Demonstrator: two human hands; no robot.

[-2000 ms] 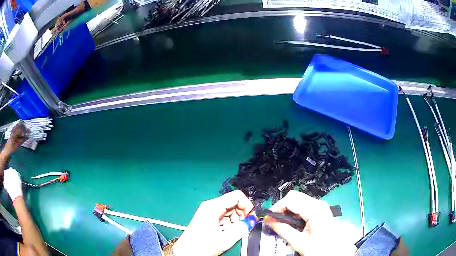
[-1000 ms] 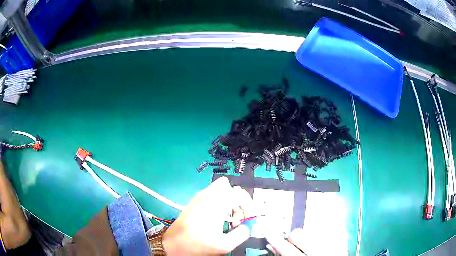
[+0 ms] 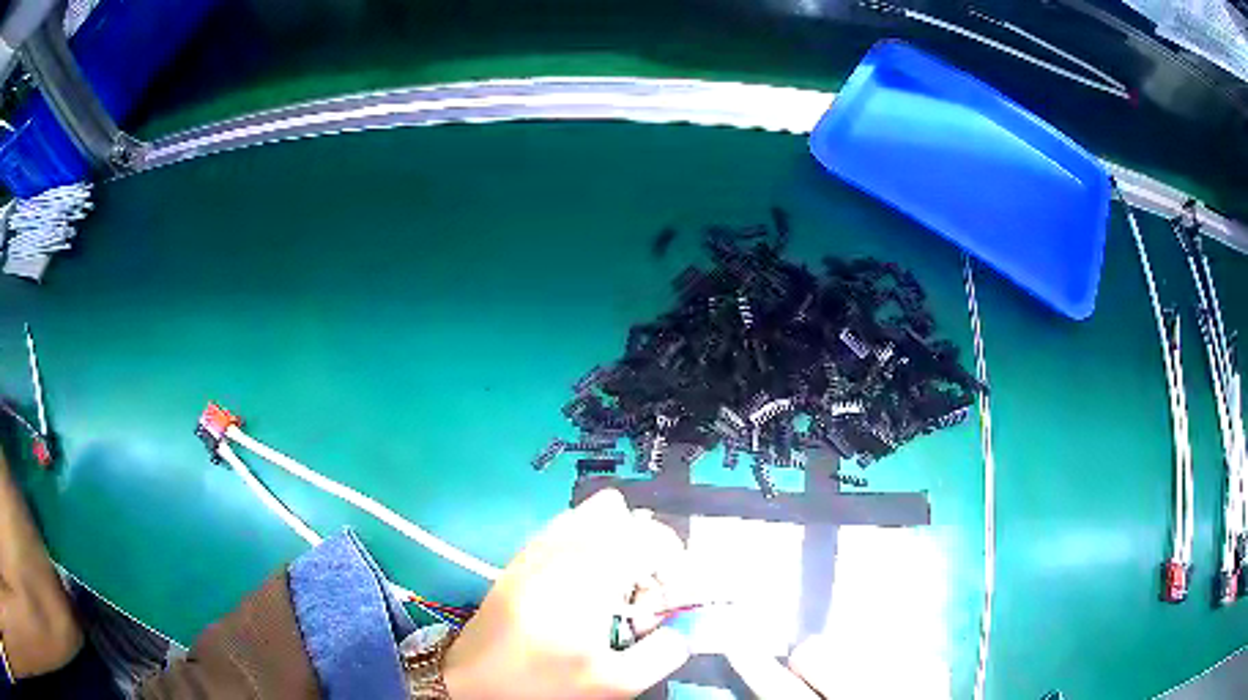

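My left hand [image 3: 582,609] is over the left part of the white card [image 3: 890,588], fingers pinched on thin coloured wire ends [image 3: 678,609]. My right hand [image 3: 835,663] is at the bottom edge, washed out by glare and partly cut off; a finger points at the wires, and whether it holds something cannot be told. A white two-legged cable [image 3: 363,506] runs from its red-and-black plug [image 3: 218,424] toward my left sleeve. A heap of black connector housings [image 3: 780,356] lies behind the card. Black tape [image 3: 876,507] crosses the card.
A blue tray [image 3: 972,178] stands at the back right, across the metal rail [image 3: 479,105]. White cables with red plugs [image 3: 1177,465] lie at the right. Another person's arm [image 3: 30,588] is at the left edge, near another cable. A blue bin [image 3: 41,144] is back left.
The view has tilted down, and the dark tool seen earlier in my right hand no longer shows. My right hand has moved down and right. The cable at the far left has shifted and turned.
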